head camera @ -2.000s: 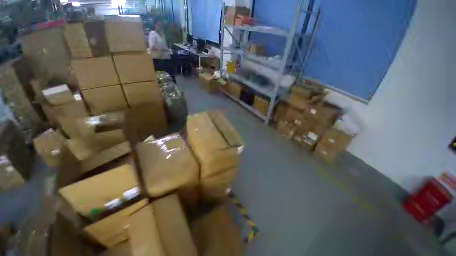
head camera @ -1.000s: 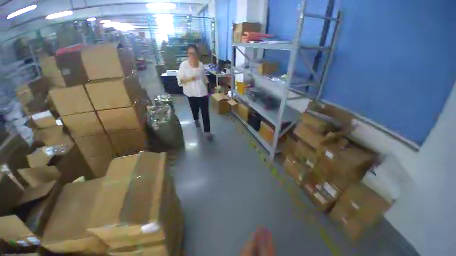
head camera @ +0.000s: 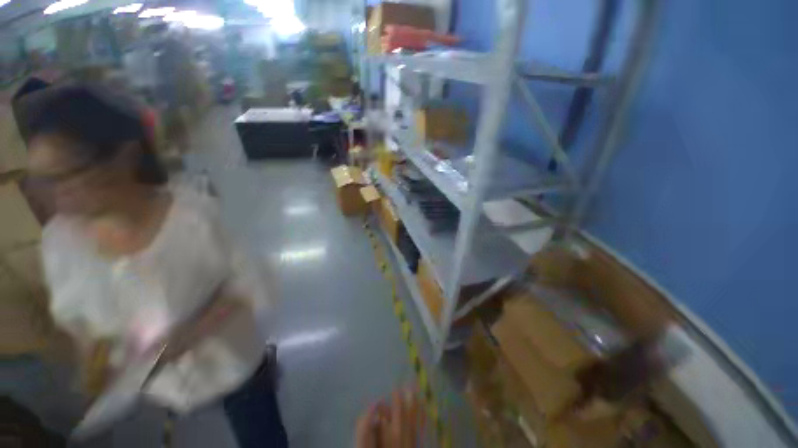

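Note:
My right hand (head camera: 394,424) shows small and blurred at the bottom edge, right of centre, cut off by the picture's edge. Only some fingers show, and I cannot tell whether it holds anything. My left hand is not in view. A grey metal storage rack (head camera: 472,201) stands ahead on the right, with cartons and an orange-red item (head camera: 411,37) on its top shelf. Opened and crumpled brown cartons (head camera: 547,350) lie at the near right, below the blue wall panel.
A blurred person in a white top (head camera: 157,289) is close at the left, holding something pale and flat. Grey floor (head camera: 306,254) runs ahead, with yellow-black tape (head camera: 401,315) beside the rack. Small cartons (head camera: 350,188) and a dark-fronted desk (head camera: 280,136) stand farther off.
The person has come from the far aisle to close at my left. The rack and right-hand cartons are nearer, and the big carton stack has mostly left view. My hand shows slightly farther left.

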